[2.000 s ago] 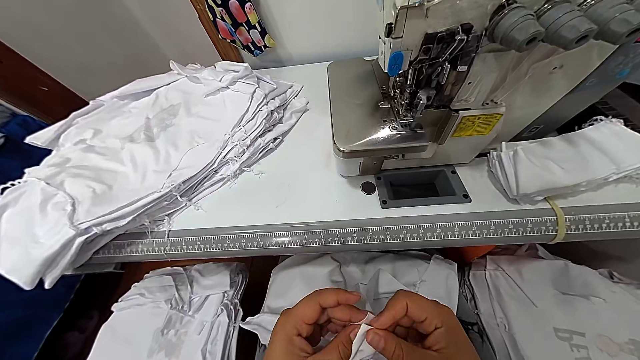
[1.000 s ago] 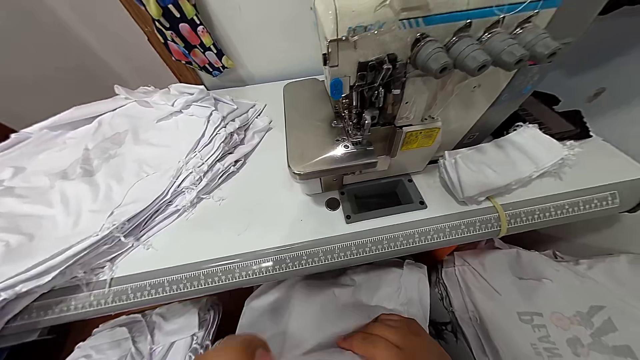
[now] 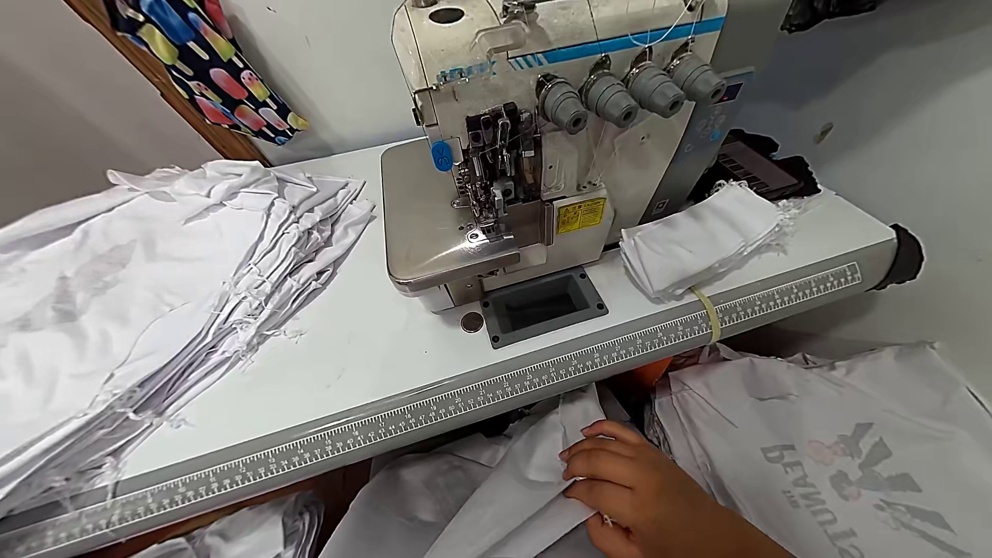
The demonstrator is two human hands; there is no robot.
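Note:
My right hand grips the edge of a white fabric piece below the front edge of the sewing table, its fingers curled over the cloth. My left hand is out of view. Above and behind the cloth stands an overlock sewing machine with a metal work plate. A stack of white sewn pieces with loose thread ends lies on the table's left side. To the right of the machine sits a smaller stack of folded white fabric.
A measuring tape strip runs along the table's front edge, with a yellow band around it. Printed white fabric hangs or lies at the lower right. More white pieces are at the lower left. Patterned cloth hangs behind.
Both hands were together on white cloth at the bottom; now only my right hand shows, gripping cloth nearer the table edge. The view has shifted toward the right.

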